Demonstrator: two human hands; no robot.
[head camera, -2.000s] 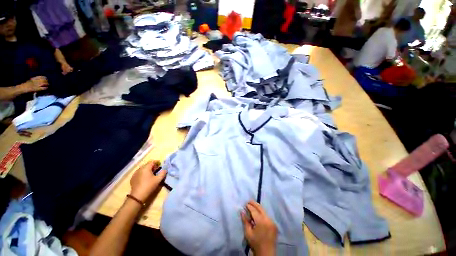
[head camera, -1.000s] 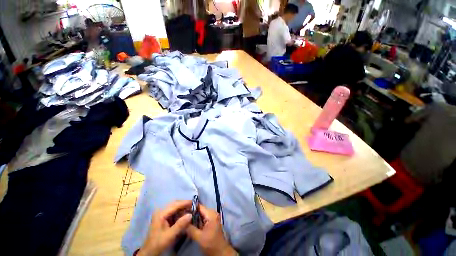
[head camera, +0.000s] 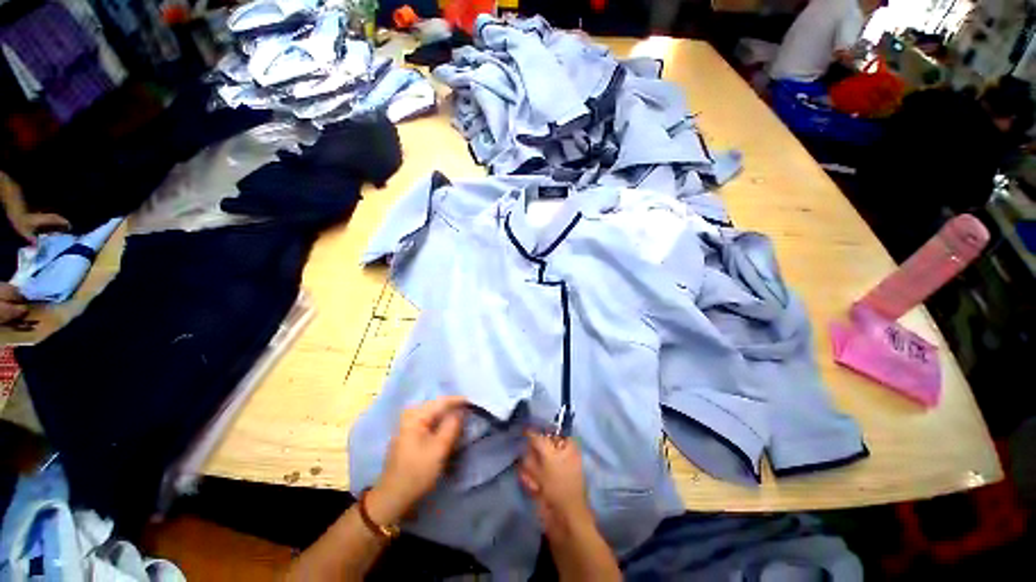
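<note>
A grey-blue jacket (head camera: 477, 307) with dark piping lies spread on the table before me, its neckline pointing away and a small dark neck label (head camera: 552, 193) showing. My left hand (head camera: 426, 449) pinches a dark-edged part of the jacket at its lower front, left of the placket. My right hand (head camera: 557, 468) is beside it at the placket's lower part, fingers curled around a small tool that looks like thread snips (head camera: 561, 423); only its tip shows. The fingers hide the rest.
A jacket pile (head camera: 557, 97) lies at the far side. Navy garments (head camera: 170, 330) and clear plastic (head camera: 216, 182) lie left, with white-blue shirts (head camera: 301, 63) behind. A pink bottle-shaped object (head camera: 926, 267) stands on a pink block (head camera: 888, 358) right. Another person's hand (head camera: 40, 224) is far left.
The view has swung back left. My hands, together over the jacket front a second ago, are now apart; the left has a dark-edged part lifted and the right is by the placket.
</note>
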